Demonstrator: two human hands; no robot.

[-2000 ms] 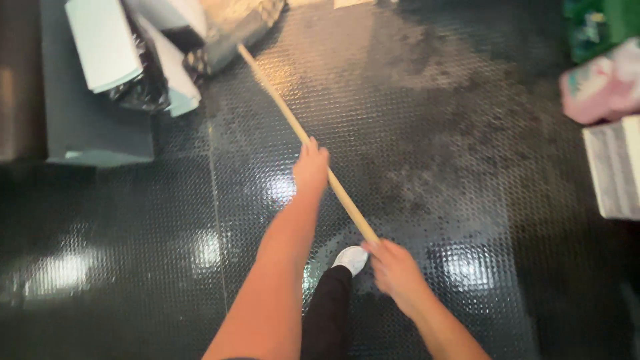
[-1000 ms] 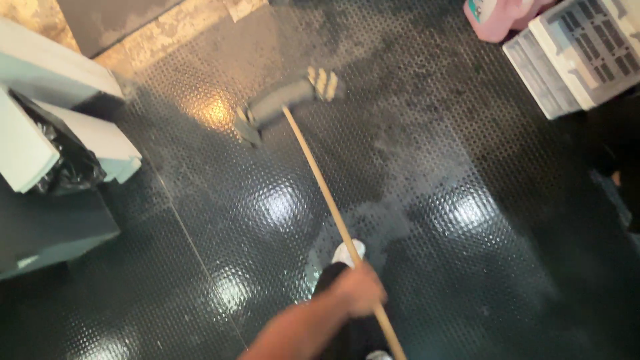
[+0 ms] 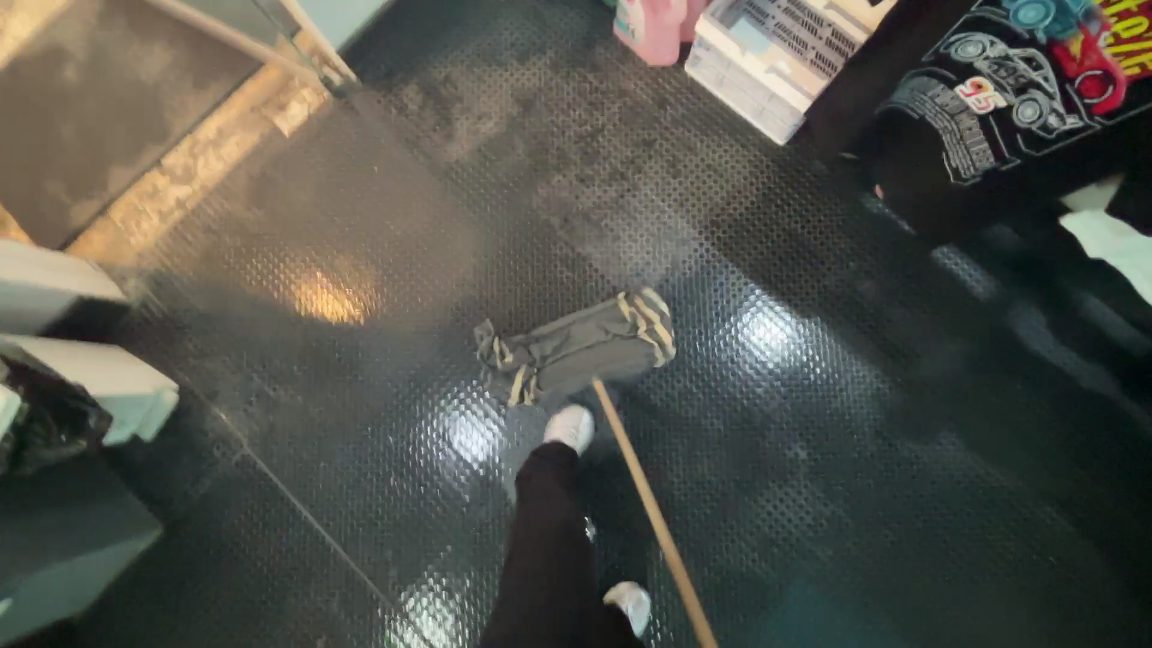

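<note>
A wooden pole (image 3: 652, 504) runs from the bottom edge of the view up to a grey cloth (image 3: 589, 346) with cream stripes at its ends, which lies on the dark textured floor (image 3: 558, 216). The cloth is wrapped or laid over the pole's far end; what is under it is hidden. Neither of my hands shows, and the pole's near end is out of view. My white shoe (image 3: 571, 427) stands close below the cloth, left of the pole, and my other white shoe (image 3: 629, 605) is farther back.
White and grey bins (image 3: 135, 382), one with a black bag, stand at the left. A threshold and open door are upper left. At the top are a pink plastic bottle (image 3: 650, 31) and a white plastic crate (image 3: 747, 81). A person in a printed black garment (image 3: 1008, 99) is at the upper right.
Two seconds ago both hands held the pole; one second ago one hand showed on it. Both are now out of view. The cloth end has come nearer my foot. The view has turned.
</note>
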